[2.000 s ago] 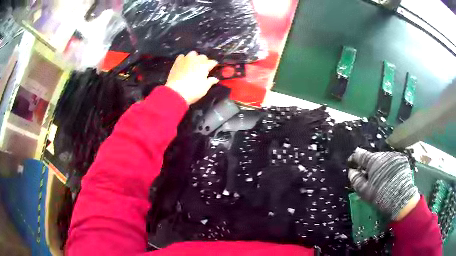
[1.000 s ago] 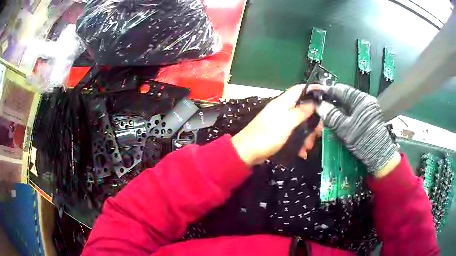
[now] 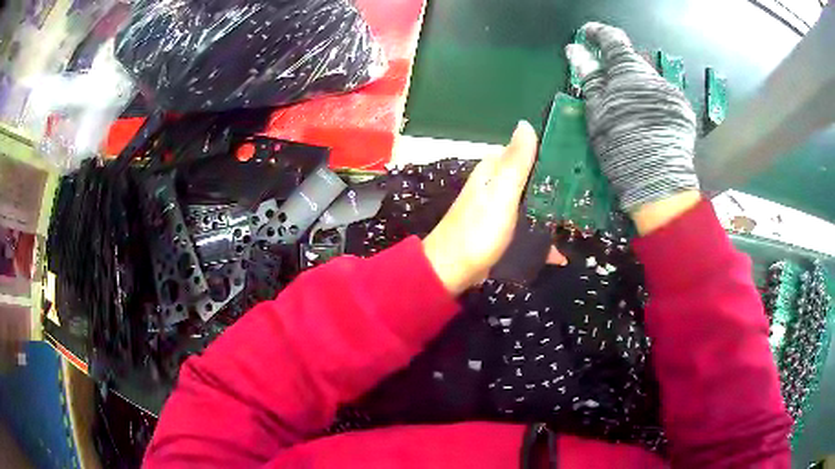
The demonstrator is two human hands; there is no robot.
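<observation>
My bare left hand (image 3: 485, 215) is over the speckled black keypad pile (image 3: 540, 339). It holds a black part (image 3: 524, 255) low in the palm, partly hidden by the hand. Its extended fingers lie beside the left edge of wide green circuit boards (image 3: 563, 169). My gloved right hand (image 3: 584, 57) reaches over the belt with thumb and finger closed around a narrow green strip (image 3: 576, 75). The glove covers much of that strip and the boards' right side.
Black shells with holes (image 3: 178, 256) are heaped left, below a shiny bag of black parts (image 3: 247, 46) on red sheet (image 3: 366, 119). Two green-ended units (image 3: 715, 96) are on the green belt (image 3: 485, 64). A grey post (image 3: 778, 124) crosses right. Boards with fitted parts (image 3: 806, 321) are far right.
The left hand reached from the shell heap to meet the right over the keypads, then they parted. The right hand moved up to the belt. The wide green boards now lie further forward.
</observation>
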